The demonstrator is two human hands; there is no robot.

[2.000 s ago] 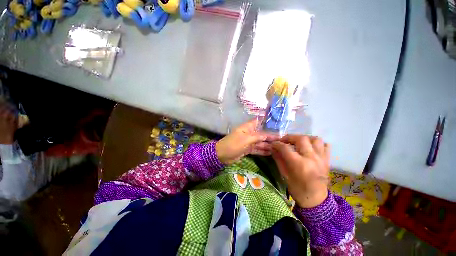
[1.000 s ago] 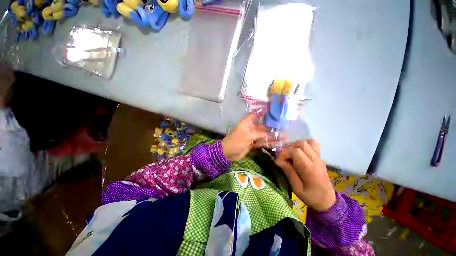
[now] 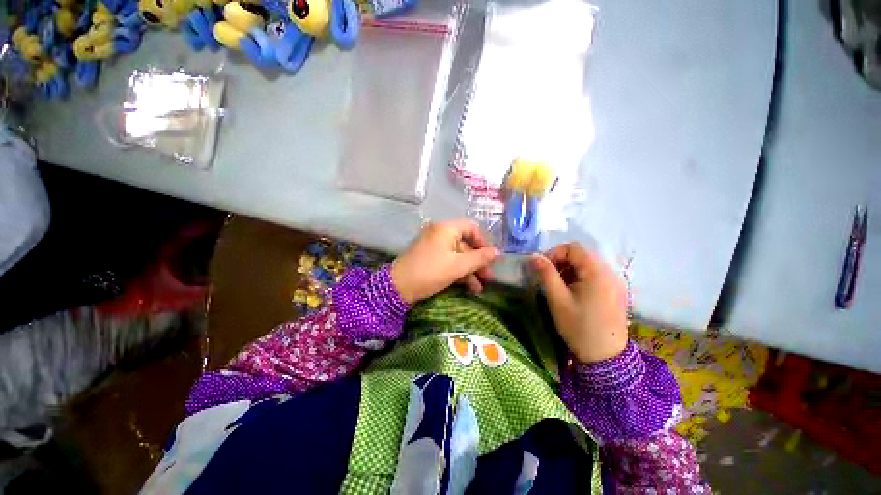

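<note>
A yellow-and-blue plush item (image 3: 525,198) lies inside a clear plastic bag at the near end of a whitish, glaring bag stack (image 3: 529,87). The yellow part points away from me and the blue band towards me. My left hand (image 3: 446,261) pinches the bag's near edge on its left side, thumb and finger closed. My right hand (image 3: 584,295) pinches the same edge on its right side. Both hands are bare, at the table's front edge. A hang tag cannot be made out.
A second bag stack (image 3: 396,111) lies left, a small bag packet (image 3: 174,111) farther left. Plush items (image 3: 261,29) are heaped along the far left side. Thread snips (image 3: 851,258) lie at right. A carton (image 3: 256,261) with packed items is below the table. A person's pale clothing (image 3: 19,198) shows at left.
My hands have moved apart, from close together at the bag's near end to its two sides. The plush item now lies straighter in the bag. The person at left has shifted.
</note>
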